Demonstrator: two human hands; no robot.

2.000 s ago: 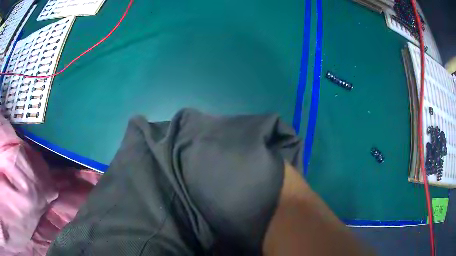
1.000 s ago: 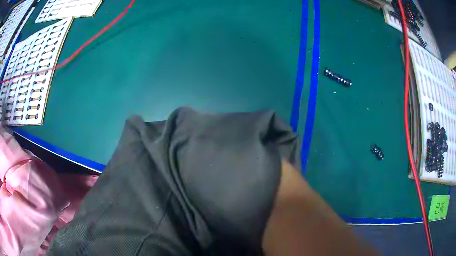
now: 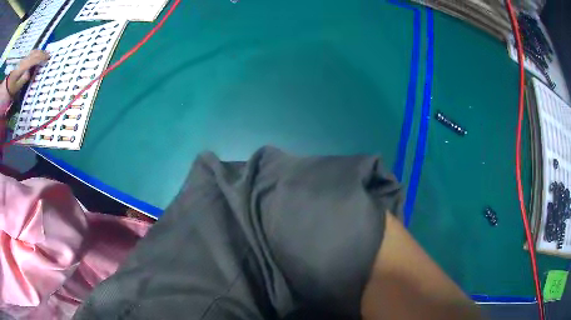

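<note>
Neither of my hands shows; only a grey sleeve and a bare forearm, cut off by the lower edge, are in view. On the green mat (image 3: 250, 94) a short black ribbed row of units (image 3: 451, 124) lies right of the paired blue tape lines. A smaller black piece (image 3: 491, 216) lies nearer the front edge. A pile of loose black units (image 3: 557, 212) sits on the white parts tray (image 3: 554, 119) at the right.
A red lead (image 3: 519, 144) runs down the right side; another red stretch crosses the filled tray (image 3: 72, 81) at left. A pink-clothed person (image 3: 37, 231) is at left, a hand (image 3: 26, 69) at that tray. A green label (image 3: 555, 285) is lower right. More trays stand upper right.
The view has shifted, so the mat's items appear farther right and the right-hand ones lower. The other person's hand has appeared at the left tray.
</note>
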